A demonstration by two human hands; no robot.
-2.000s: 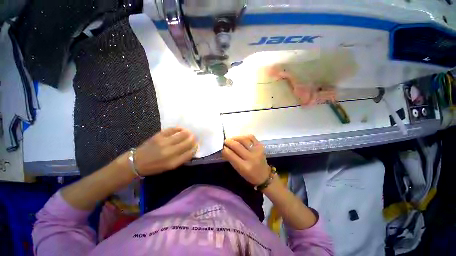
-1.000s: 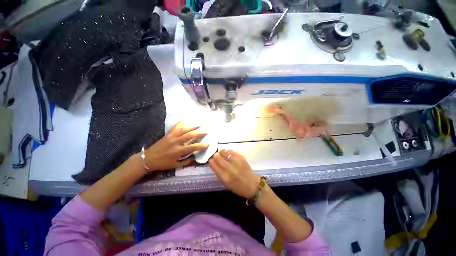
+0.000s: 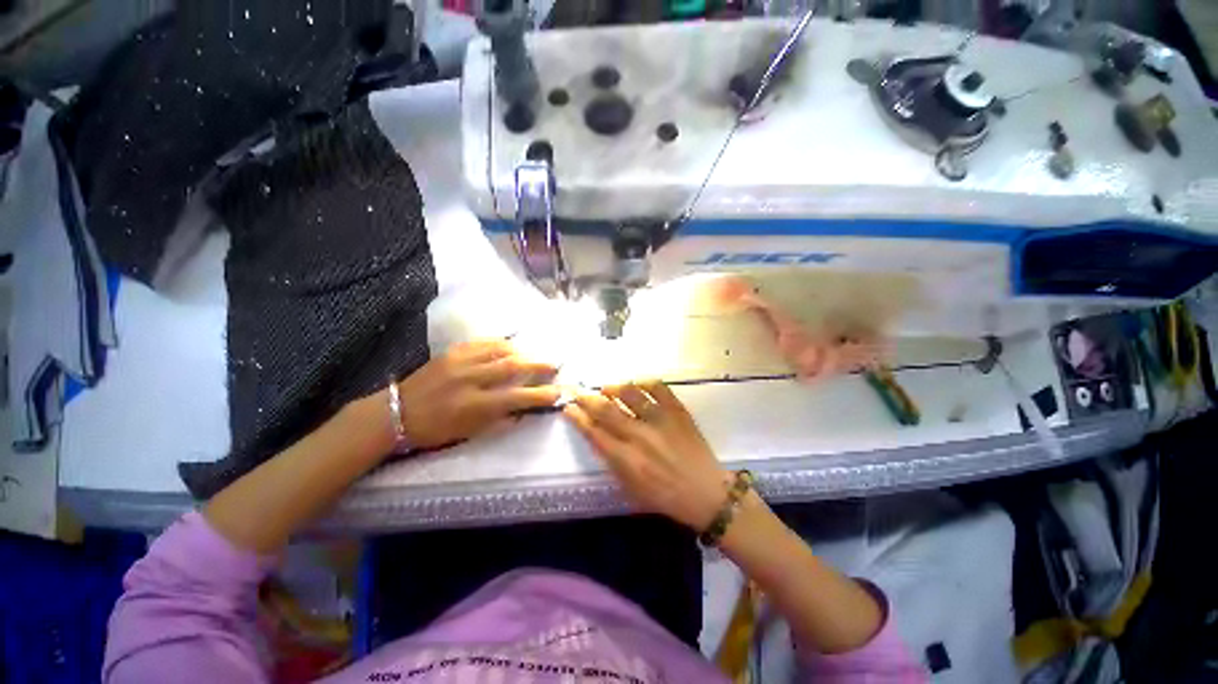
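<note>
A small pale cut piece (image 3: 572, 389) lies on the machine bed just in front of the lit needle area. Most of it is hidden under my fingers and by glare. My left hand (image 3: 478, 394) lies palm down over its left side, fingers pointing right. My right hand (image 3: 649, 444) holds its right edge with the fingertips, close to the left fingertips. The presser foot and needle (image 3: 613, 318) are just behind the hands; glare hides whether the piece is under the foot.
The white JACK sewing machine (image 3: 801, 201) spans the back. A dark speckled garment panel (image 3: 327, 281) lies left of my left hand. A peach-pink scrap (image 3: 822, 350) and green-handled snips (image 3: 892, 397) lie right of the needle. Green and yellow-orange scissor handles (image 3: 1175, 350) are at far right.
Both hands have moved with the pale piece from the table's front edge back toward the needle. The left hand has flattened over it. The camera view has also shifted.
</note>
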